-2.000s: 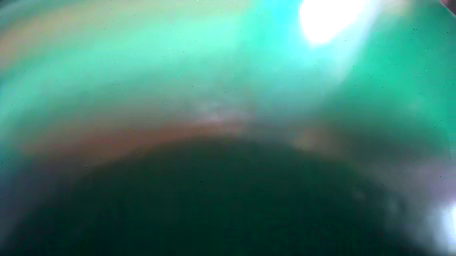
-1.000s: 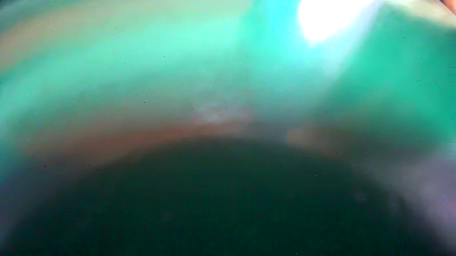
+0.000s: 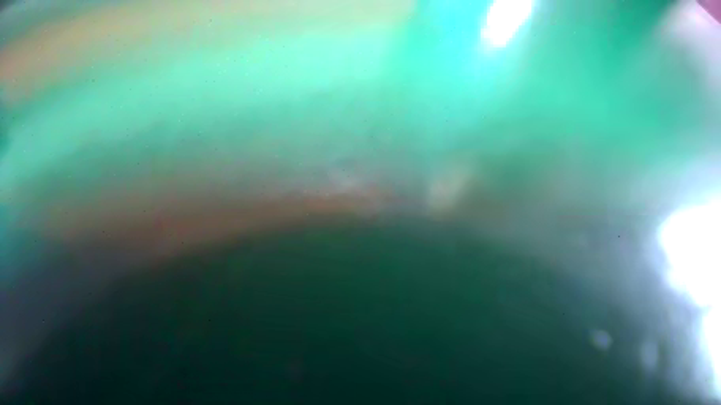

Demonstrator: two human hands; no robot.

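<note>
The whole head view is heavily blurred, and no object can be made out with certainty. A bright green area (image 3: 237, 95) fills the upper part. A dark green rounded shape (image 3: 356, 316) fills the lower middle. A blurred reddish-brown band (image 3: 198, 229) runs along its upper left edge. Neither my left hand nor my right hand can be made out.
A white glare (image 3: 506, 20) lies at the top, right of the middle. A larger white glare (image 3: 700, 249) lies at the right edge. A blurred orange-tan band (image 3: 47, 51) curves across the upper left. A small pink patch shows in the top right corner.
The white glare at the top has shrunk. A large white glare has appeared at the right edge. The pale band at the top right has changed shape, and a small pale patch shows near the middle.
</note>
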